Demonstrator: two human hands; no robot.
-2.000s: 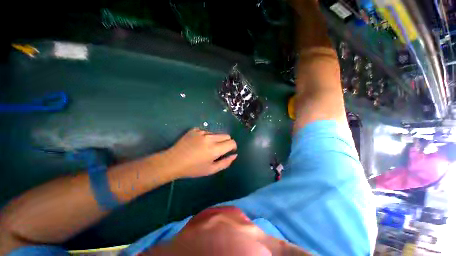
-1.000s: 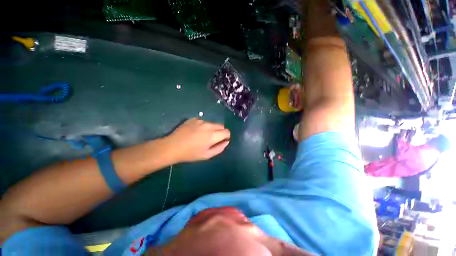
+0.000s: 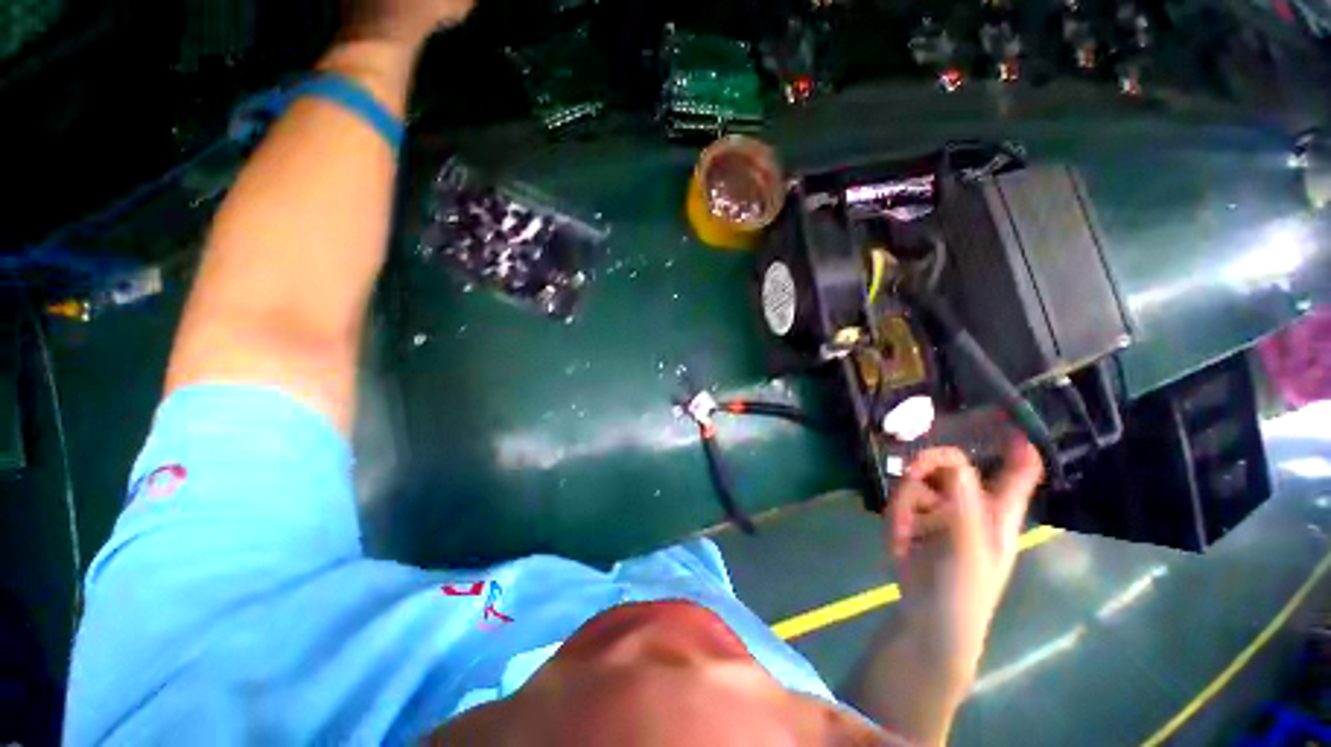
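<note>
My left hand (image 3: 402, 18), with a blue band at its wrist, is cut off by the top edge; its fingers are hidden. My right hand (image 3: 956, 504) is at the near end of the grey-black soldering station (image 3: 1039, 270), fingers bent beside a thick black handle or cable (image 3: 985, 372). The frame does not show clearly whether they grip it. Side cutters (image 3: 704, 409) with black and orange-red handles lie open on the green mat. A clear bag of small black parts (image 3: 504, 241) lies left of the yellow tub (image 3: 730, 190).
The black fan (image 3: 784, 292) stands beside the station. Green circuit boards (image 3: 711, 85) and other boards with red parts lie along the dark conveyor at the back. A black box (image 3: 1200, 453) is at the right. Small bits are scattered on the mat.
The view has swung right, showing the station and fan. My left hand has moved from the mat to the far edge. My right hand has come back from the far side to the station.
</note>
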